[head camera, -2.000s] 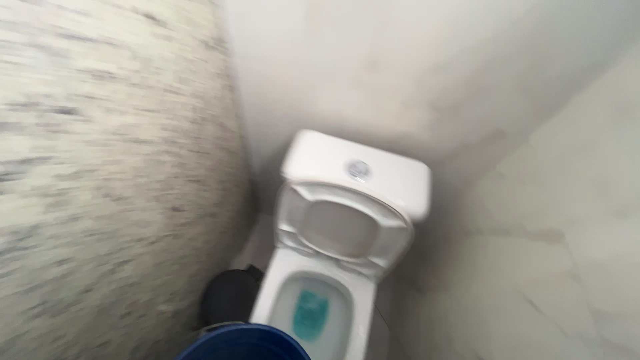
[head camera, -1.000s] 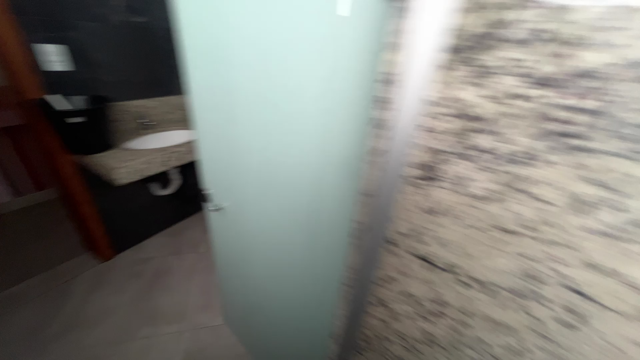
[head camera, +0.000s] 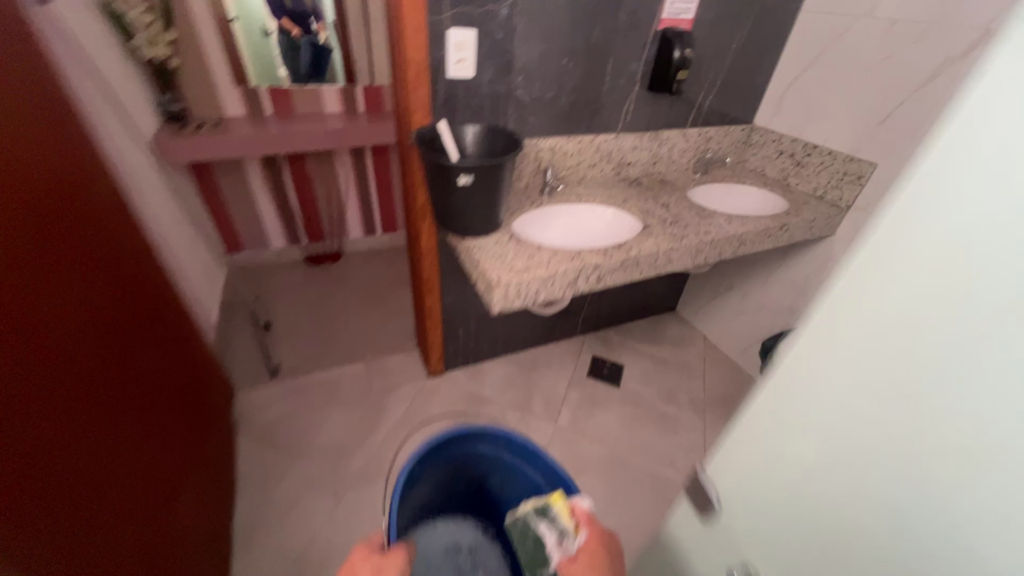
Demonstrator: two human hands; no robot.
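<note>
At the bottom of the head view is a blue plastic bucket point(head camera: 488, 448) with a thin wire handle; a greyish, blurred shape, perhaps liquid, shows inside it. My left hand point(head camera: 376, 558) grips the left side of its rim. My right hand point(head camera: 590, 546) is at the right side of the rim and holds a green and yellow scouring sponge point(head camera: 544, 528) with whitish foam or cloth on it. Whether the right fingers also clasp the rim cannot be told.
Ahead is a speckled granite counter point(head camera: 552, 276) with two white basins and a black bucket point(head camera: 472, 192) at its left end. A frosted glass door point(head camera: 880, 400) stands on the right, a dark red door point(head camera: 104, 360) on the left. A floor drain point(head camera: 606, 370) lies between.
The view has swung from the toilet past the frosted door to the washbasins. The blue bucket, only partly seen two seconds ago, now shows with both my hands and the sponge.
</note>
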